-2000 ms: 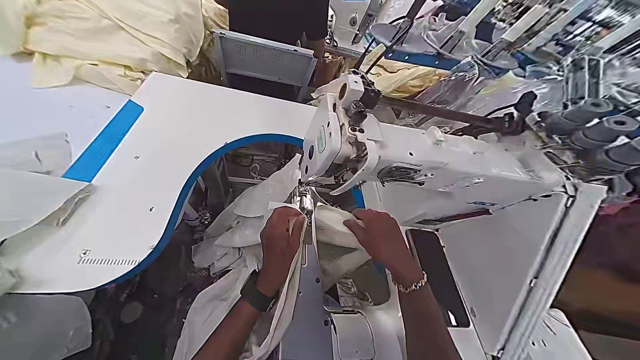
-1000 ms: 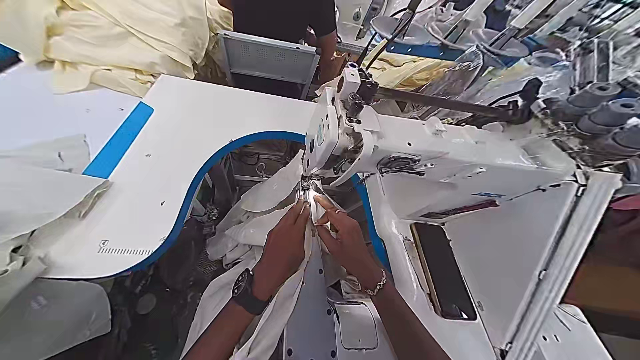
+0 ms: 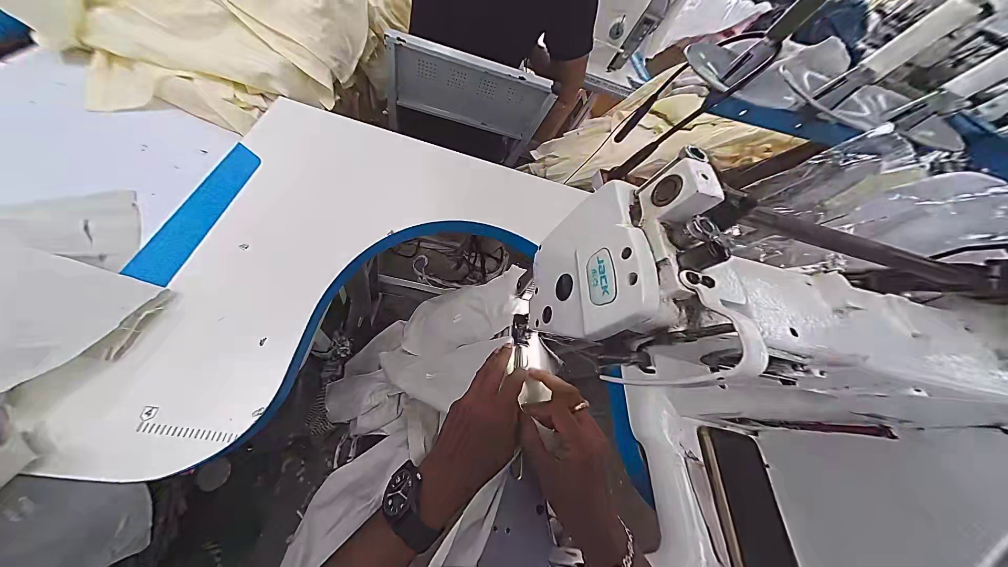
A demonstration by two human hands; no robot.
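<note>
A white Jack industrial sewing machine [image 3: 594,276] reaches in from the right, its lit needle area above a narrow bed. White fabric [image 3: 441,339] lies under the needle area and hangs down to the left of the bed. My left hand [image 3: 480,421], with a black watch at the wrist, presses the fabric with its fingertips just below the presser foot [image 3: 520,329]. Close beside it, my right hand [image 3: 567,433], with a ring and a bracelet, pinches the fabric at the bed's right. The exact grip of the fingertips is partly hidden.
A white table [image 3: 315,181] with a blue-edged cutout curves around the left. Pale fabric pieces [image 3: 63,291] lie at its left, and cream cloth [image 3: 220,47] is heaped behind. A person [image 3: 504,31] is beyond a grey metal panel [image 3: 468,83]. A phone-like dark object [image 3: 748,496] rests at the lower right.
Both hands were wider apart around the bed two seconds ago, with the fabric spread between them. They have come together below the needle area and remain there.
</note>
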